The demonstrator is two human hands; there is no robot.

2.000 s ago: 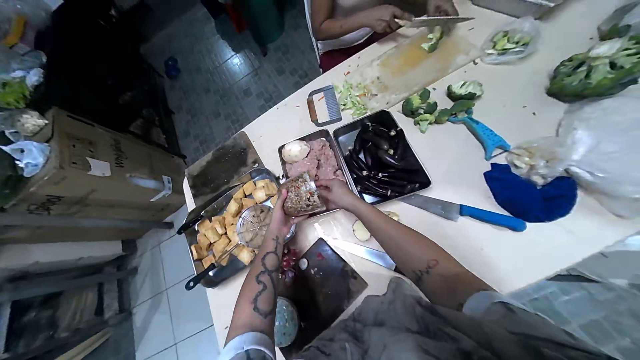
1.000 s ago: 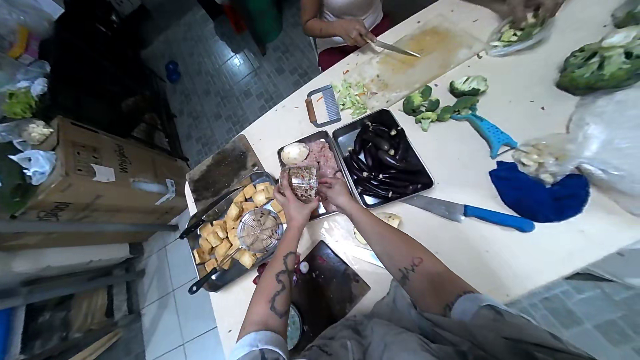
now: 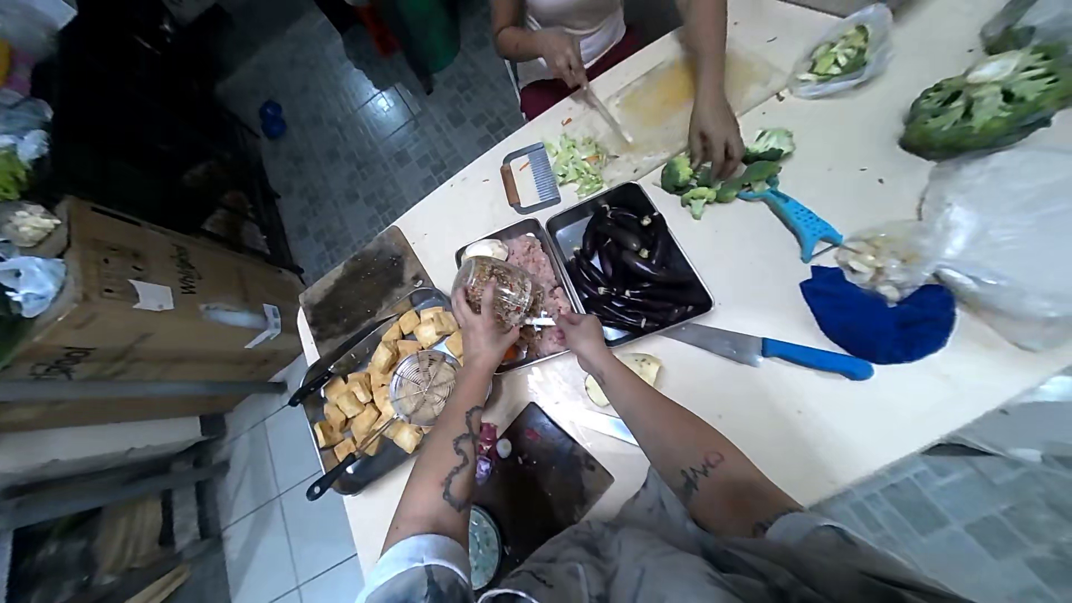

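Note:
My left hand [image 3: 486, 331] holds a clear jar [image 3: 494, 289] of a brown, grainy mixture, tilted over a metal tray [image 3: 521, 228] of pink ground meat [image 3: 532, 258]. In my right hand [image 3: 582, 333] is the handle of a pale utensil [image 3: 540, 321] that reaches to the jar's mouth; its tip is hidden. A whitish round item [image 3: 486, 249] lies in the meat tray's far corner. Beside it stands a metal tray of dark eggplants [image 3: 632, 260]. Left of my forearm, fried tofu cubes [image 3: 360, 402] and a wire skimmer [image 3: 423, 387] lie in a black-handled pan.
Across the table a person's hand [image 3: 716, 138] touches broccoli [image 3: 695, 180]; the other holds a knife [image 3: 607, 113]. A blue-handled knife [image 3: 816, 358], a blue peeler [image 3: 796, 218], a blue cloth [image 3: 879, 322], a crinkle cutter [image 3: 530, 178] and dark cutting boards [image 3: 536, 477] lie around.
The jar, upright a second ago, is now tilted toward the meat, with the utensil at its mouth. The other person's hand has moved from the vegetable bag to the broccoli.

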